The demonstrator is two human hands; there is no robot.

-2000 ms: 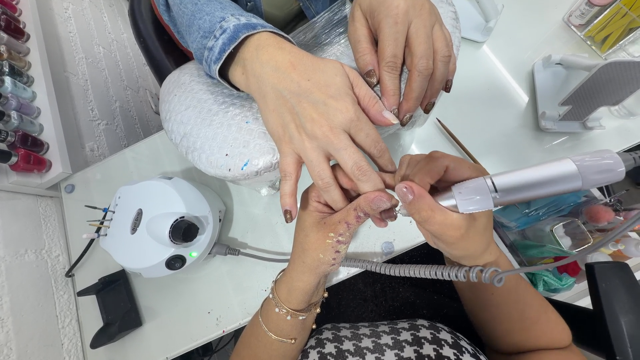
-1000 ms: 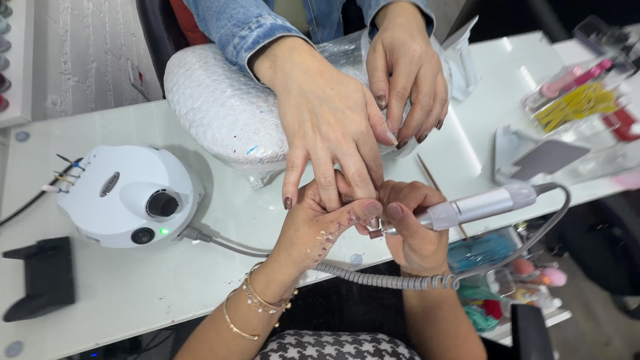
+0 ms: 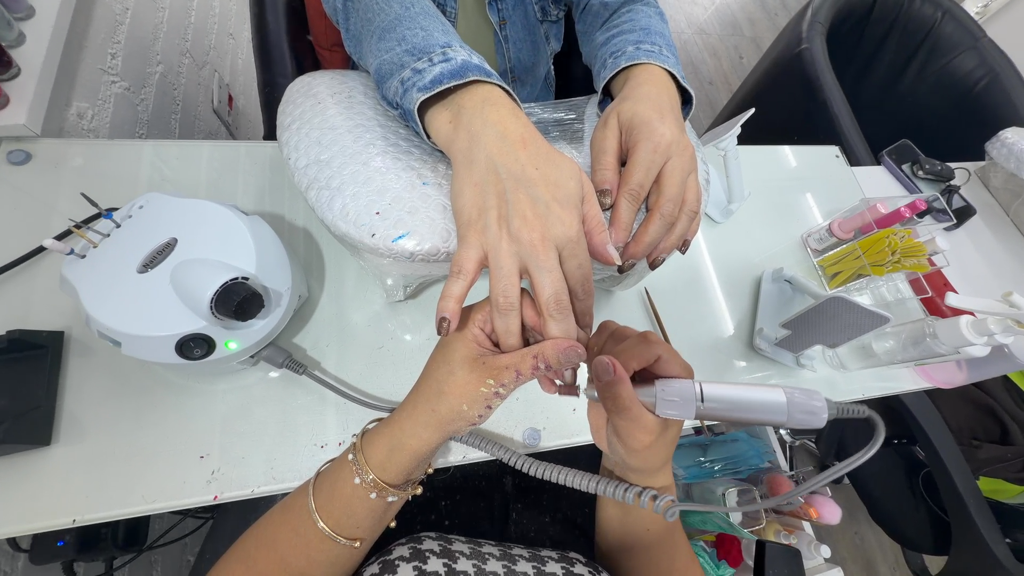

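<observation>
My left hand (image 3: 488, 360), with polish dust on the thumb side and bracelets at the wrist, holds fingers of another person's hand (image 3: 520, 200) from below. In my right hand (image 3: 636, 392) is a silver electric nail drill handpiece (image 3: 736, 402), its brownish bit (image 3: 569, 390) beside my left fingertips; exact contact cannot be told. A coiled cord (image 3: 560, 472) links it to the white nail drill unit (image 3: 184, 276), whose green light is on. The person's other hand (image 3: 650, 160), with glittery brown nails, rests on a plastic-wrapped white cushion (image 3: 368, 168).
A thin brown stick (image 3: 658, 316) lies right of the cushion. At the right are a clear organizer (image 3: 876, 240) with yellow files, a grey-white stand (image 3: 824, 320) and clear bottles (image 3: 920, 340). An open drawer (image 3: 720, 480) of supplies sits below; a black holder (image 3: 28, 392) stands left.
The view has shifted. Both my hands remain at the person's fingers, with the drill handpiece still in my right hand.
</observation>
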